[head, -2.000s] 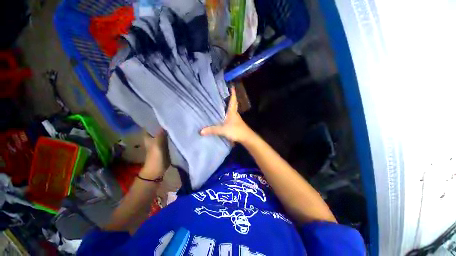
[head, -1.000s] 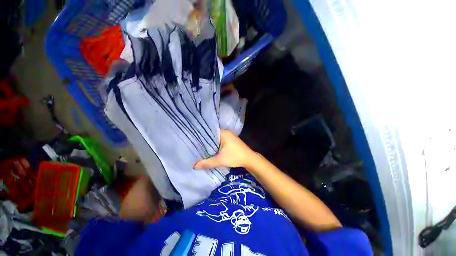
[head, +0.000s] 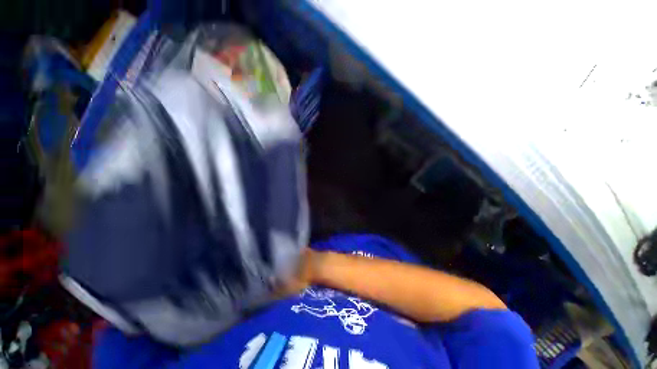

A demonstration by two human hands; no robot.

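A thick stack of grey and navy fabric panels [head: 194, 194] hangs in front of my body, blurred by motion. Its layers fan out, with broad navy parts in the middle and lower area and light grey parts at the top and bottom edge. My right hand [head: 294, 277] is at the stack's lower right edge, blurred and partly hidden by the fabric, and grips it there. My left hand is not visible; the stack covers the area on that side.
A blue plastic crate [head: 308, 101] is behind the stack, with a bag showing red and green. The white table [head: 504, 94] with a blue edge is at the right. Dark cloth lies below it. Red things [head: 30, 259] are at the lower left, and black scissors or snips at the far right.
The stack has come closer and spread wider, now showing more navy. My left hand has gone out of sight behind it. The view has turned, and the table reaches further across.
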